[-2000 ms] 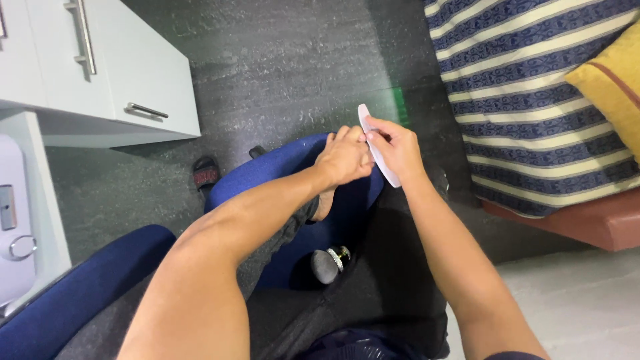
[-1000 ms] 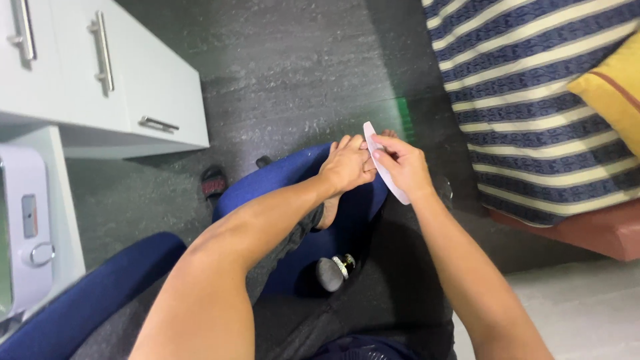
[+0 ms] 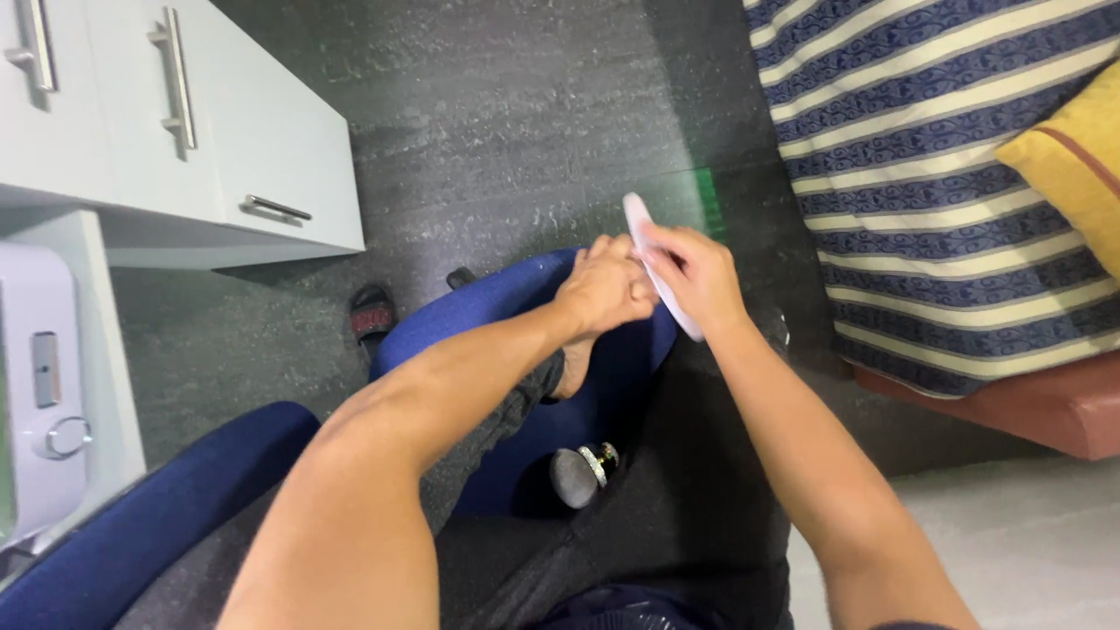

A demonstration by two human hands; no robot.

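Note:
My right hand (image 3: 697,267) is closed around a white nail file (image 3: 637,212), which slants across the tips of my left hand. My left hand (image 3: 608,284) rests over the front of a bare foot (image 3: 574,366), and its fingers cover most of the toes. The foot is on the blue seat of a chair (image 3: 472,308). A small round grey object with a sparkly band (image 3: 575,478) lies on the seat nearer my body, beside my dark trouser leg.
White cabinets (image 3: 289,149) with metal handles stand at the left, above a white appliance (image 3: 39,376). A dark slide sandal (image 3: 373,312) is on the grey floor. At the right are a striped cover (image 3: 927,175) and a yellow cushion (image 3: 1076,157). Another blue chair part (image 3: 219,464) shows lower left.
The file and my right hand have shifted slightly against my left hand, which stays over the foot. Both hands keep their hold.

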